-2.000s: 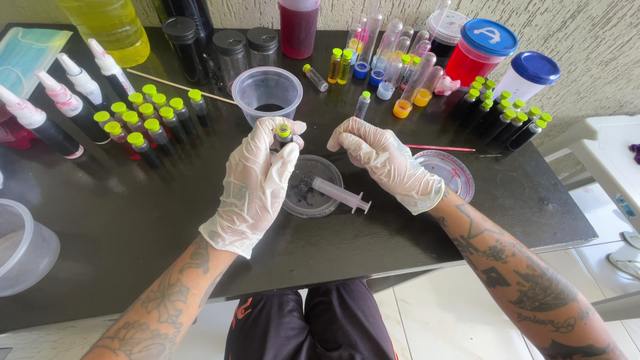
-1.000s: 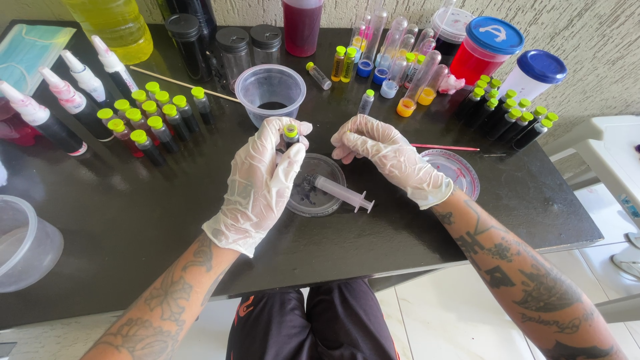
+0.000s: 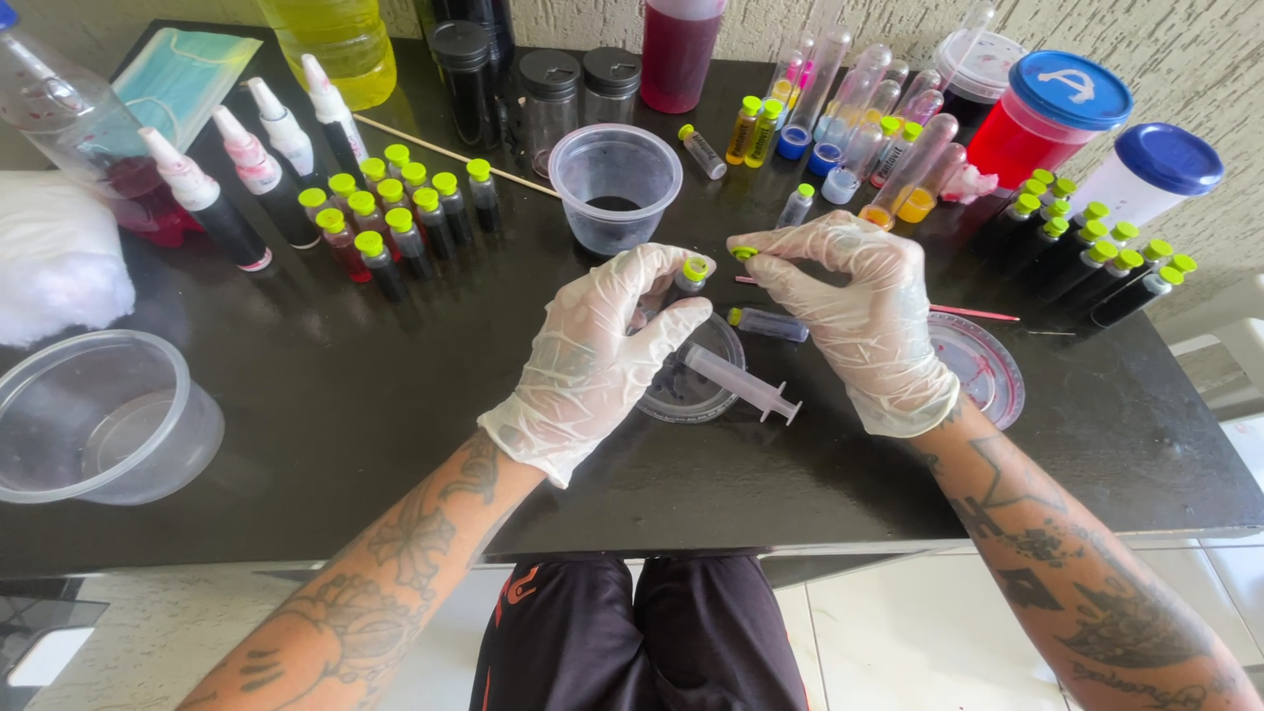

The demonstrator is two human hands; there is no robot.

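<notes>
My gloved left hand (image 3: 612, 346) holds a small vial (image 3: 688, 279) with a yellow-green top upright between thumb and fingers. To its right, my gloved right hand (image 3: 849, 306) pinches a small yellow-green cap (image 3: 744, 254) between thumb and index finger. Below the hands, a plastic syringe (image 3: 741, 380) rests across a round clear lid (image 3: 681, 400) with dark spots. A clear vial with a yellow-green cap (image 3: 770, 324) lies between the hands, and another capped vial (image 3: 796, 205) stands behind my right hand. A plastic cup (image 3: 617, 178) with dark liquid stands behind my left hand.
Dark capped vials (image 3: 405, 237) stand in a group at left, beside nozzle bottles (image 3: 202, 202). More dark vials (image 3: 1081, 257) stand at right. Dome-topped tubes (image 3: 854, 94) and a blue-lidded red container (image 3: 1047, 123) are at the back. A clear tub (image 3: 148, 425) sits at far left; a stained lid (image 3: 978, 370) lies at right.
My right hand now shows a yellow-green cap between its fingertips. Its fingertips have moved slightly away from my left hand, which still holds the vial.
</notes>
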